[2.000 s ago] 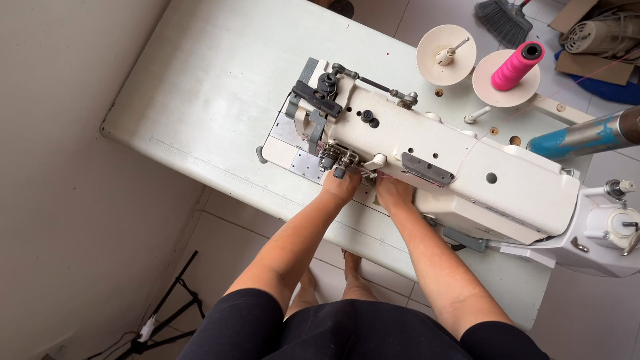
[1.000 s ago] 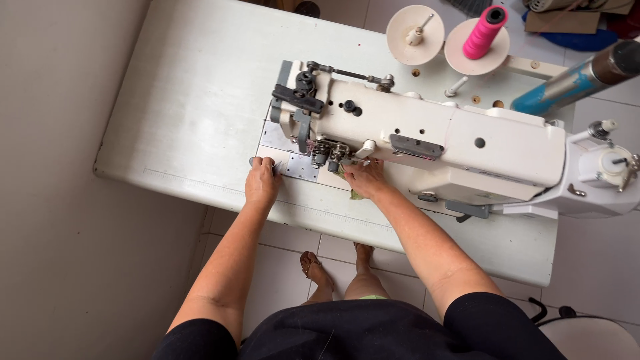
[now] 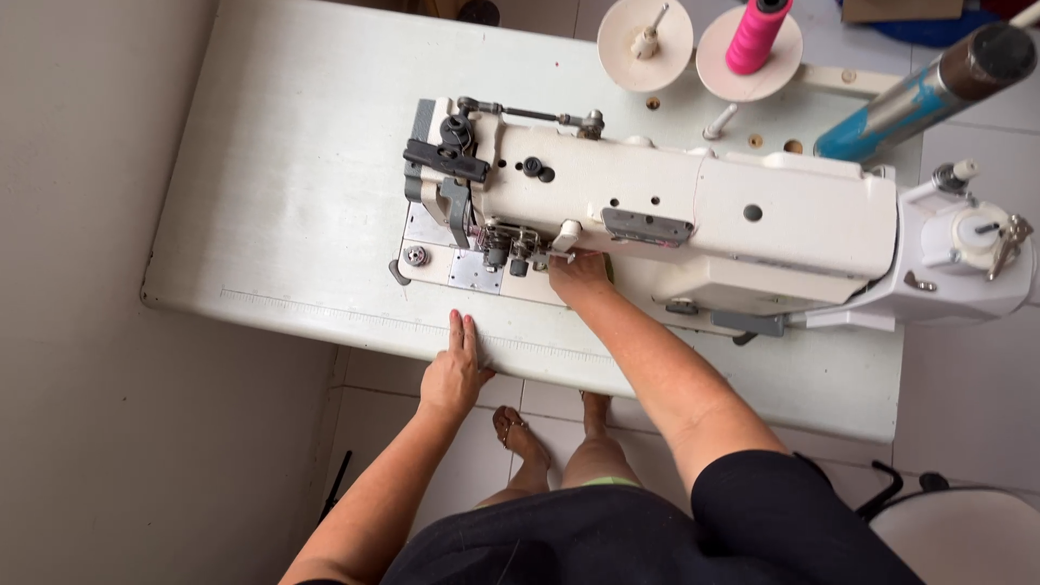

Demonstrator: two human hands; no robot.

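An industrial sewing machine (image 3: pixel 561 179) lies across the table, its needle area at the left end of the arm. My left hand (image 3: pixel 452 370) rests on the table's front edge with two fingers stretched forward, holding nothing. My right hand (image 3: pixel 578 275) reaches under the machine arm, just right of the presser area; its fingers are partly hidden. A bit of green material (image 3: pixel 608 266) shows beside it, and whether I grip it cannot be told. A round metal bobbin part (image 3: pixel 416 256) sits on the machine bed, left of the metal needle plate (image 3: pixel 475 271).
A pink thread cone (image 3: pixel 757 36) stands on a spool holder behind the machine, beside a bare spool holder (image 3: pixel 644 47). A blue-painted metal tube (image 3: pixel 886 114) rises at the right. A printed ruler scale (image 3: pixel 366 314) runs along the table's front. A wall borders the left side.
My left hand has moved from the machine bed to the table's front edge. The bed cover at its left end now shows a round bobbin part. My right hand remains near the needle area.
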